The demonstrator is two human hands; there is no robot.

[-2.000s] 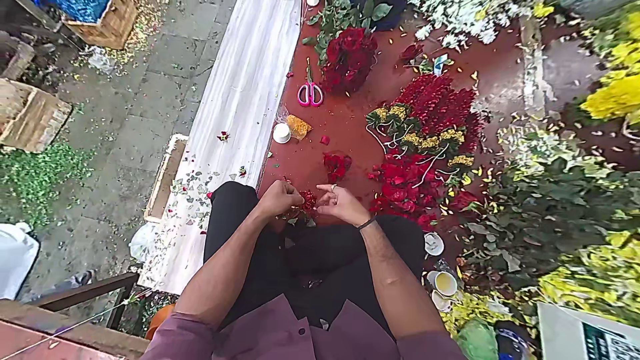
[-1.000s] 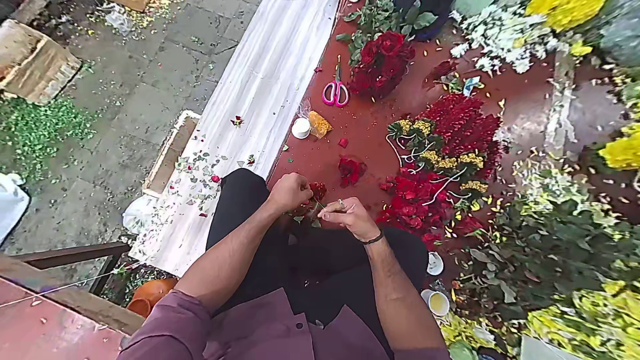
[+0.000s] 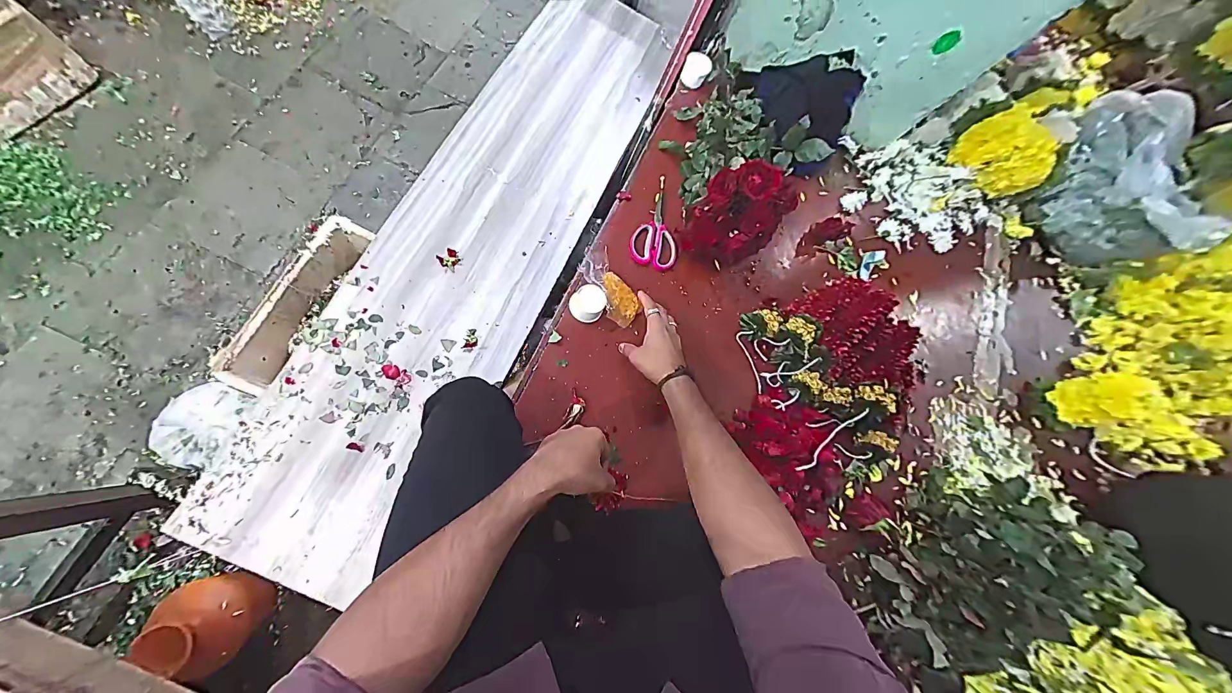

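Note:
My left hand (image 3: 576, 460) is closed near my lap on something small with red flowers (image 3: 608, 491) showing beneath it; a dark red bit with a pale part (image 3: 575, 412) sticks out above the fist. My right hand (image 3: 656, 345) reaches forward over the red surface, fingertips at an orange-yellow packet (image 3: 623, 300). Whether the fingers grip it cannot be told. Beside the packet is a white round container (image 3: 587, 303). Pink-handled scissors (image 3: 654, 243) lie farther forward, next to a bunch of dark red roses (image 3: 746, 207). Red and yellow flower garlands (image 3: 847, 337) with white strings lie to the right.
A long white board (image 3: 500, 192) strewn with petals and leaves runs along the left. Beyond it are a shallow box (image 3: 289, 303) and an orange clay pot (image 3: 202, 621). Yellow flowers (image 3: 1145, 356), white flowers (image 3: 914, 183) and leafy stems (image 3: 1011, 539) lie at the right.
My right hand has left its place beside my left hand and moved forward to the orange-yellow packet. The small red flower bunch seen ahead of my hands earlier no longer shows there. The view has shifted.

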